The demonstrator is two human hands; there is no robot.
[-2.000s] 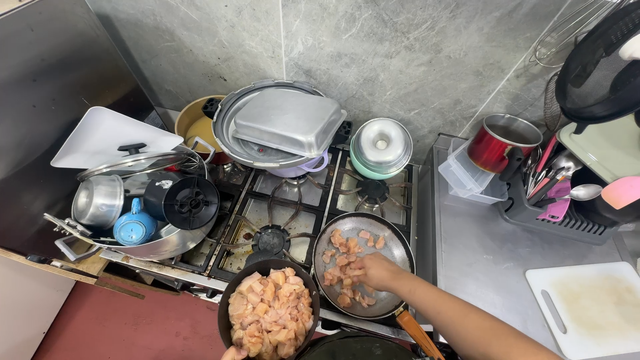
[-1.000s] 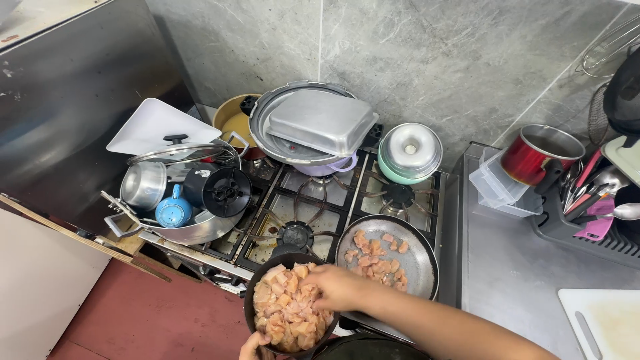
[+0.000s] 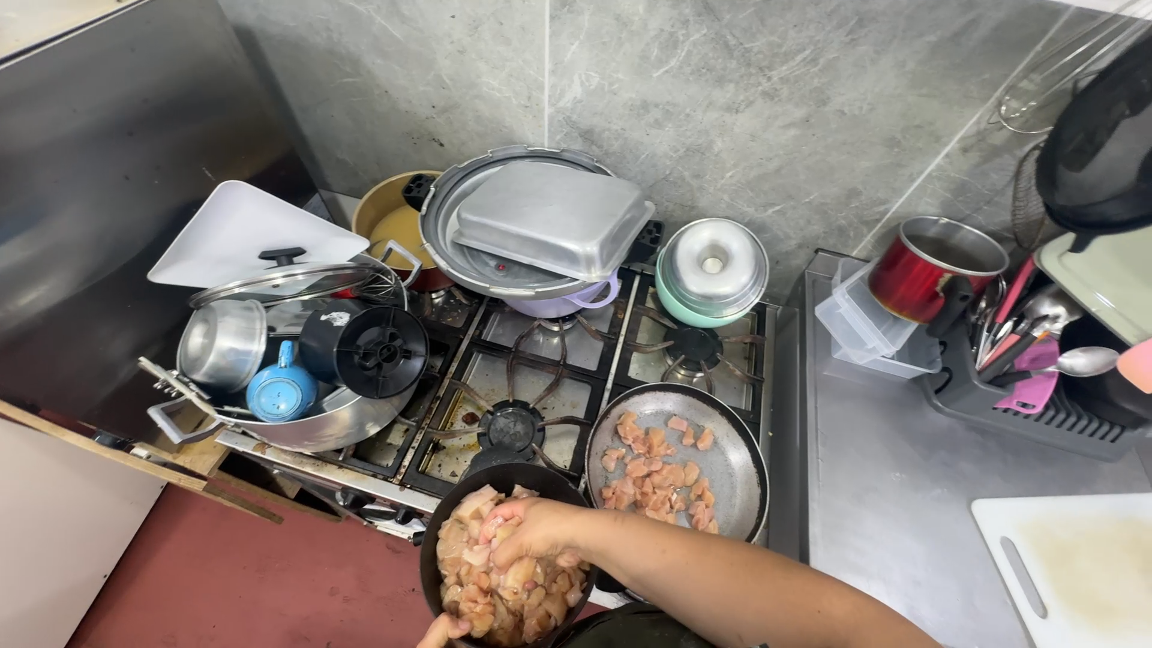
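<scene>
My right hand (image 3: pixel 531 533) reaches into a dark pot (image 3: pixel 430 558) full of raw chicken pieces (image 3: pixel 477 576), its fingertips down among them; whether they grip any is hidden. At the pot's lower left rim, my left hand (image 3: pixel 443 630) holds the pot, with only its fingers in view. Just to the right, a frying pan (image 3: pixel 742 468) rests on the front right of the gas stove (image 3: pixel 549 396), with chicken pieces (image 3: pixel 661 477) scattered mostly over its left half. My right forearm crosses the pan's near edge.
Left on the stove, a large aluminum pot (image 3: pixel 315 432) holds cookware and a blue cup (image 3: pixel 282 391). Behind stand a wide pot under a metal baking pan (image 3: pixel 553 216) and a mint bowl (image 3: pixel 693 310). Rightward are a red pot (image 3: pixel 922 274), a dish rack (image 3: pixel 1044 405) and a white cutting board (image 3: pixel 1080 558).
Two seconds ago my right hand was at the chicken in the frying pan; it has moved left into the dark pot. The view has shifted somewhat.
</scene>
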